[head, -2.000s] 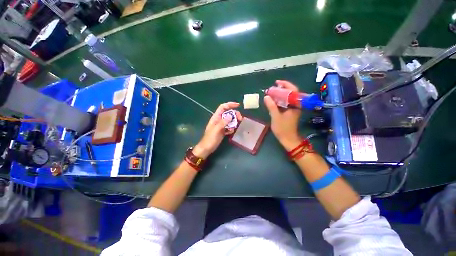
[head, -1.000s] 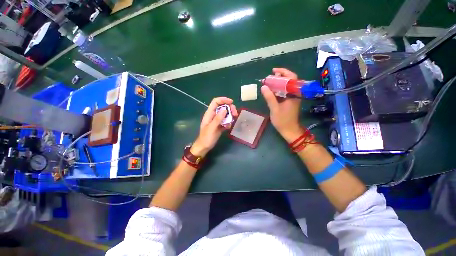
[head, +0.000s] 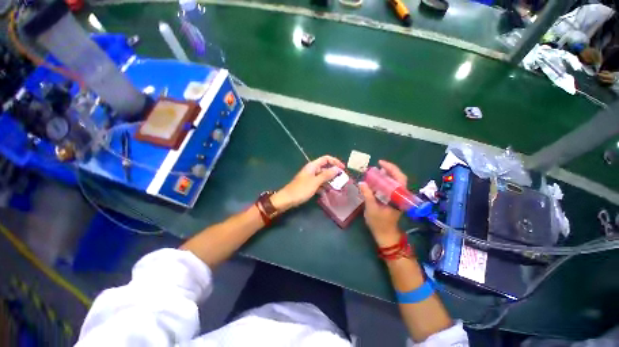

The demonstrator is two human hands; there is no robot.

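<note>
My left hand (head: pixel 313 181) holds a small square white-rimmed housing (head: pixel 339 179) between its fingers, above the framed pad. My right hand (head: pixel 384 205) grips the red-pink dispensing syringe (head: pixel 388 190), its tip end towards my left hand and its blue cap towards the controller. The exact tip is blurred, so I cannot tell if it touches the housing. The framed pad (head: pixel 342 205) lies flat on the dark green bench, partly covered by my hands. A plain cream pad (head: pixel 358 160) lies just behind them.
The blue pneumatic machine (head: pixel 178 122) stands at left with another framed pad (head: pixel 167 122) on it. The blue-fronted controller (head: pixel 454 220) is at right, with plastic bags (head: pixel 490 162) behind it. The air hose (head: pixel 505 245) crosses over it. A small part (head: pixel 473 112) lies on the far green surface.
The view has turned and shifted. My hands are closer together, and the syringe has come nearer the housing and slopes more. The housing is now over the framed pad.
</note>
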